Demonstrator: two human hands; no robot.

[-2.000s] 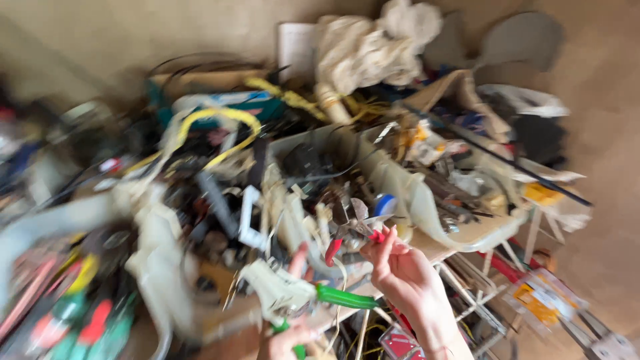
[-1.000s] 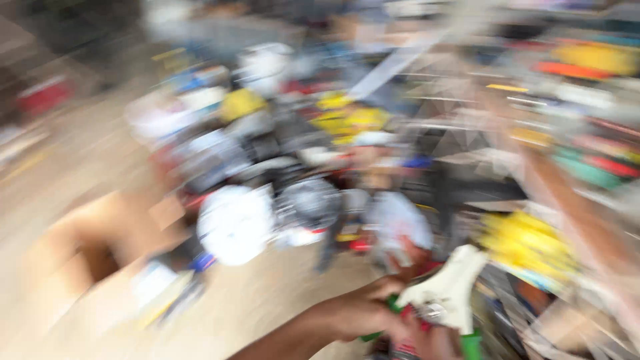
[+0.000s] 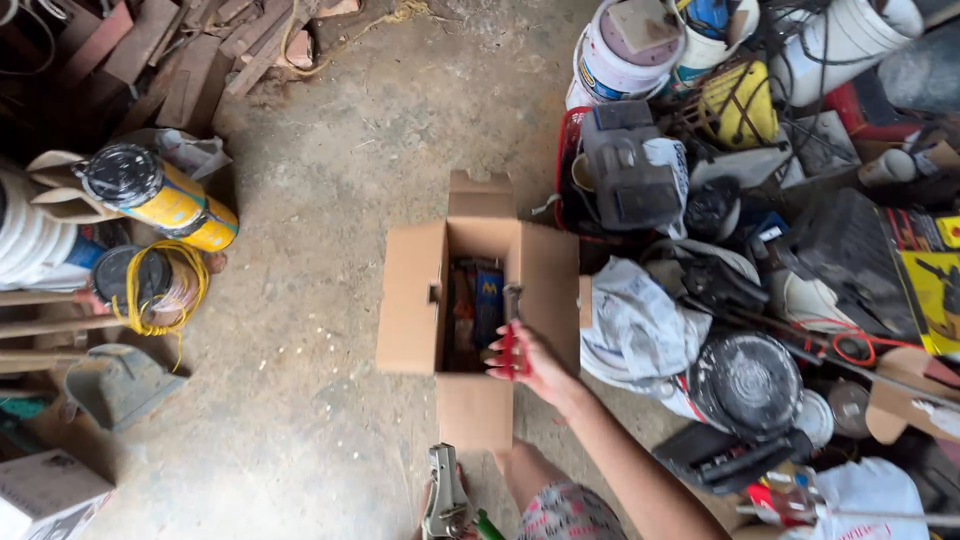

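My right hand (image 3: 529, 364) grips a red-handled hand tool (image 3: 514, 341), seemingly pliers, its metal head pointing away over the opening of a cardboard box (image 3: 475, 412). The box stands on the floor with its flaps spread. Inside lie a blue package (image 3: 489, 300) with a yellow mark and other items too dark to name. At the bottom edge my left hand (image 3: 463, 480), mostly cut off and hidden, is on a pale metal hand tool (image 3: 445, 491) with a green handle (image 3: 487, 525), nearer to me than the box.
Lidded pails (image 3: 744, 382), a plastic bag (image 3: 645, 319) and a red basket (image 3: 566, 165) crowd the right. At the left are a yellow container (image 3: 176, 202), a coil of yellow cord (image 3: 139, 292) and a dustpan (image 3: 120, 386). Wood pieces (image 3: 150, 52) lie at the upper left; concrete floor (image 3: 315, 187) shows between.
The view has swung from the cluttered shelf to the floor and the cardboard box. My hands, close together one second ago, are now apart, the right one over the box.
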